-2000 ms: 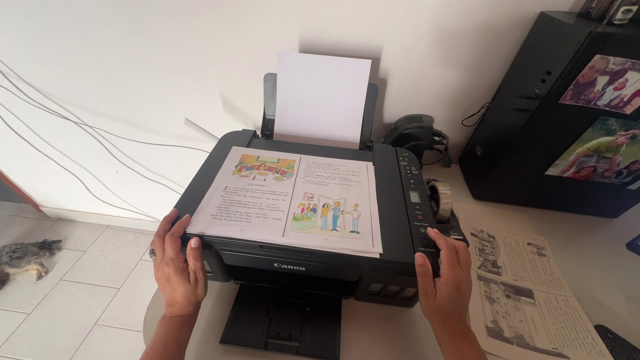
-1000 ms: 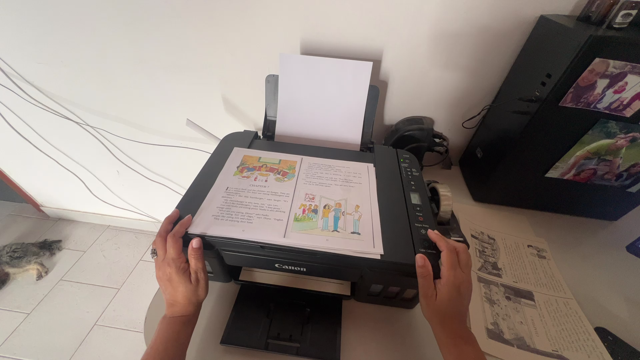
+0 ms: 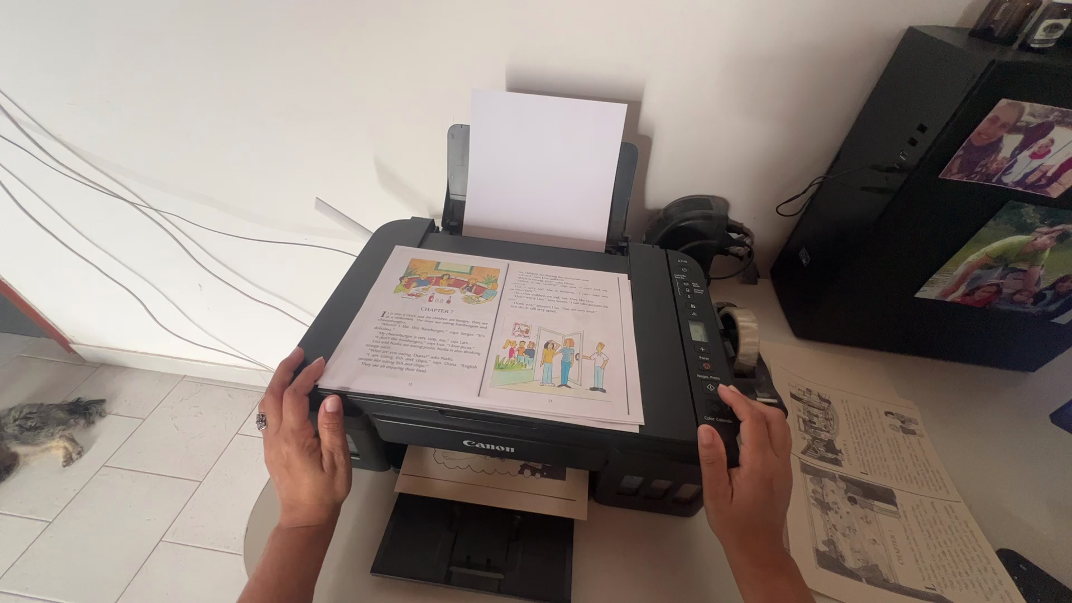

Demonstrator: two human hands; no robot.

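Note:
A black Canon printer (image 3: 536, 444) stands on the table, its lid closed. Colour-illustrated printed sheets (image 3: 490, 335) lie on that lid. Blank paper (image 3: 544, 167) stands upright in the rear feed. A sheet with a black-and-white print (image 3: 494, 483) sticks out of the front slot above the output tray (image 3: 477, 544). My left hand (image 3: 307, 435), a ring on one finger, rests against the printer's front left corner with fingers apart. My right hand (image 3: 748, 477) is at the front right corner, fingertips on or near the control panel (image 3: 699, 343). Neither hand grips anything.
To the right lie black-and-white printed pages (image 3: 879, 494) on the table (image 3: 662, 557). A roll of tape (image 3: 741, 335) sits beside the printer. A black computer case (image 3: 871, 201) with photos stands behind. Cables (image 3: 151, 209) run along the left wall; a furry animal (image 3: 50, 427) lies on the tiled floor.
A printed sheet has come out of the printer's front slot; two seconds ago no sheet showed there, and one second ago only its edge did. Both hands have stayed in place.

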